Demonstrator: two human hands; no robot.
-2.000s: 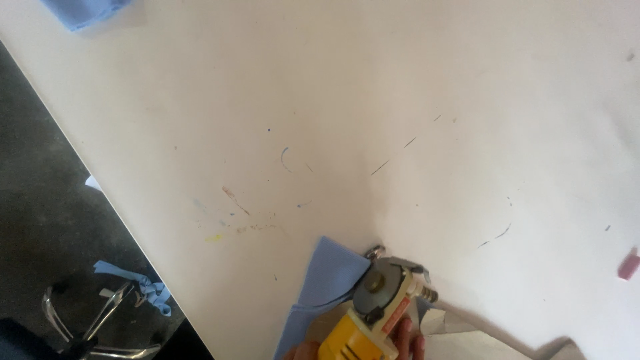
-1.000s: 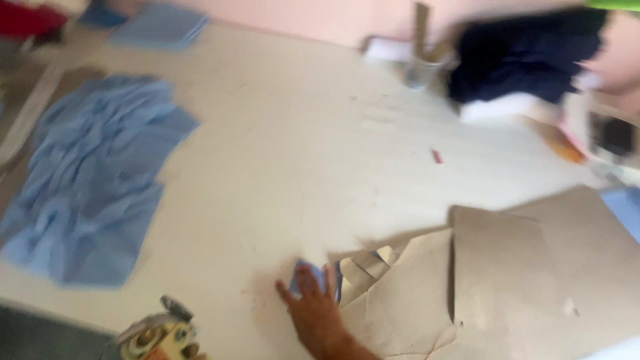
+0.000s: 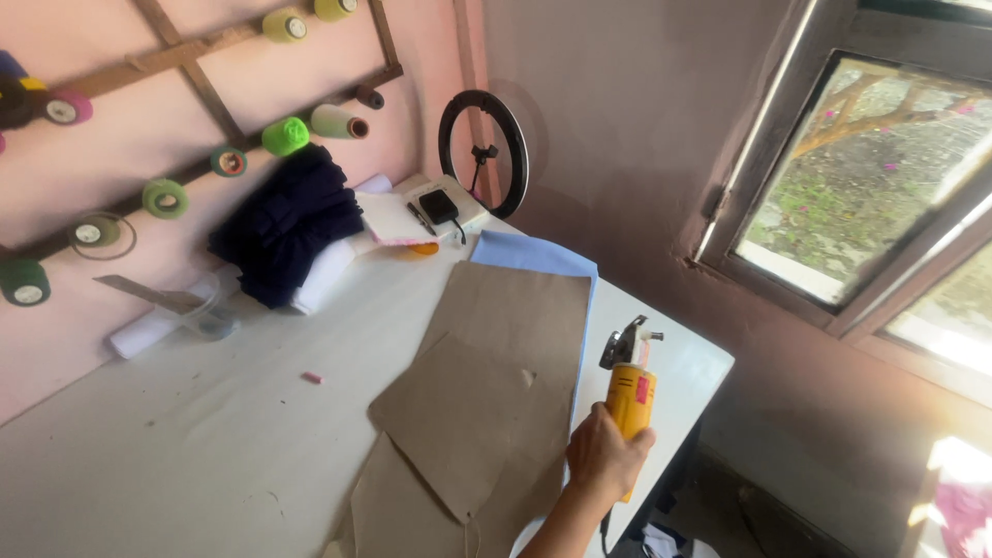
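Observation:
The yellow handheld electric rotary fabric cutter [image 3: 632, 395] is in my left hand [image 3: 608, 453], wrapped round its body near the table's right edge. Its metal head points away from me, and a dark cord hangs below. The cutter is just right of several overlapping brown paper pattern pieces [image 3: 508, 341]. Light blue fabric [image 3: 531, 252] shows beyond the paper's far edge and as a thin strip down its right side. My right hand is out of view.
The white table [image 3: 232, 457] bears a pink chalk piece [image 3: 312, 377], a clear cup [image 3: 209, 318], dark blue fabric [image 3: 291, 225], a notebook [image 3: 395, 217] and a black adapter [image 3: 439, 207]. A ring light [image 3: 484, 155] stands in the corner. Thread spools [image 3: 285, 136] line the wall rack.
The view has swung far right. The cutter, at the lower left one second ago, is now by the table's right edge. The hand seen on a small blue piece then is no longer there.

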